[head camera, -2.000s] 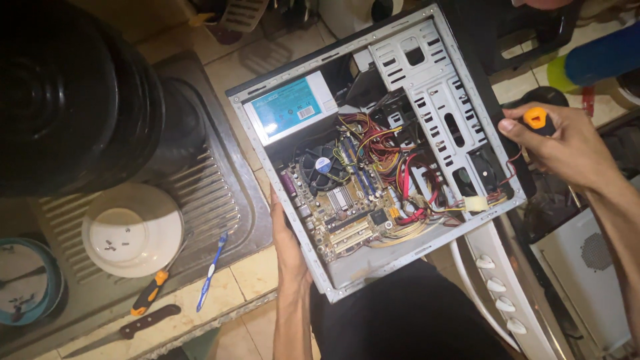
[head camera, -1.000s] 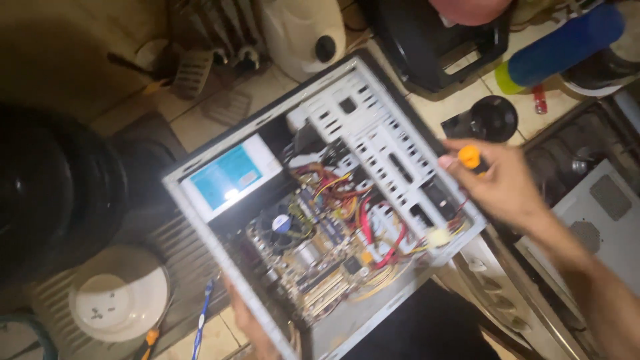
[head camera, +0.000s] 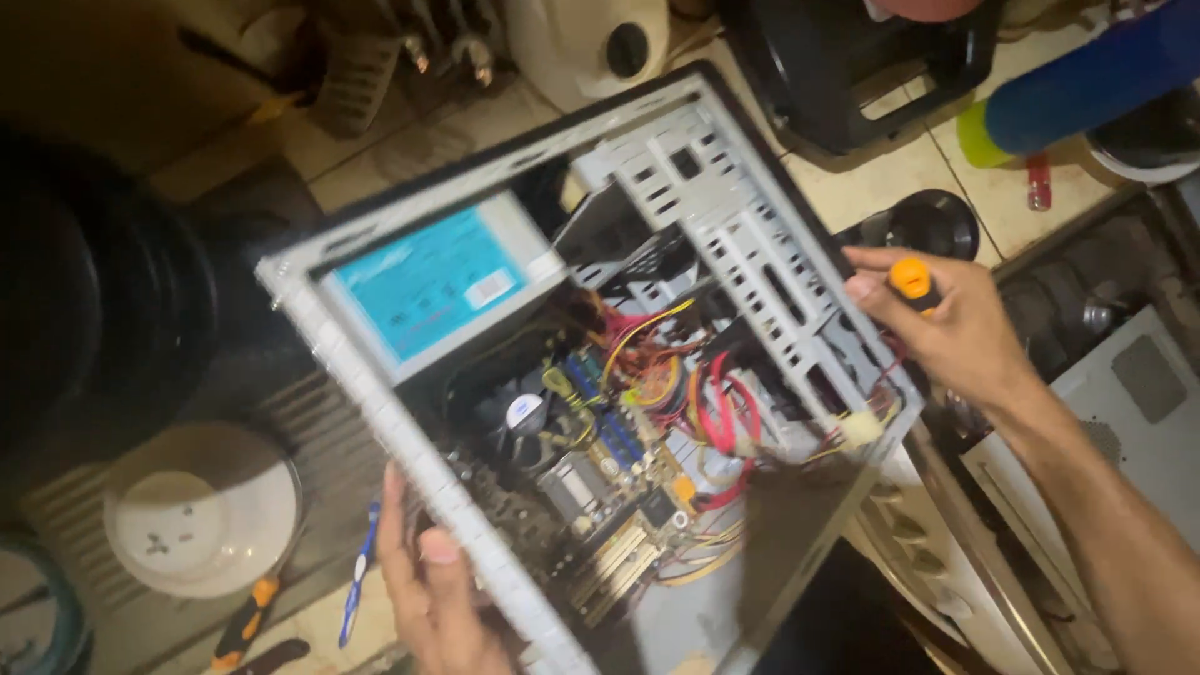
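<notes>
An open desktop computer case (head camera: 778, 272) is held tilted between my two hands. Its power supply (head camera: 431, 281) bears a blue label, and below it are the CPU fan (head camera: 527, 412), the motherboard (head camera: 609, 487) and bundled red, yellow and black cables (head camera: 722, 412). My left hand (head camera: 436, 581) grips the lower left edge of the frame. At the right edge, my right hand (head camera: 937, 319) holds the case with thumb and forefinger. A screwdriver with an orange and black handle (head camera: 909, 279) is tucked in the same hand; its shaft is hidden.
At left, a white bowl (head camera: 202, 511) with small screws stands on a steel drainboard, near another orange and black screwdriver (head camera: 246, 623) and a blue toothbrush (head camera: 359, 574). Behind are a black appliance (head camera: 844, 75) and a blue bottle (head camera: 1087, 84). A metal panel (head camera: 1134, 412) lies on the stove at right.
The view has shifted. The computer case has become more tilted in my hands, with both hands still on its edges and the screwdriver still in my right hand.
</notes>
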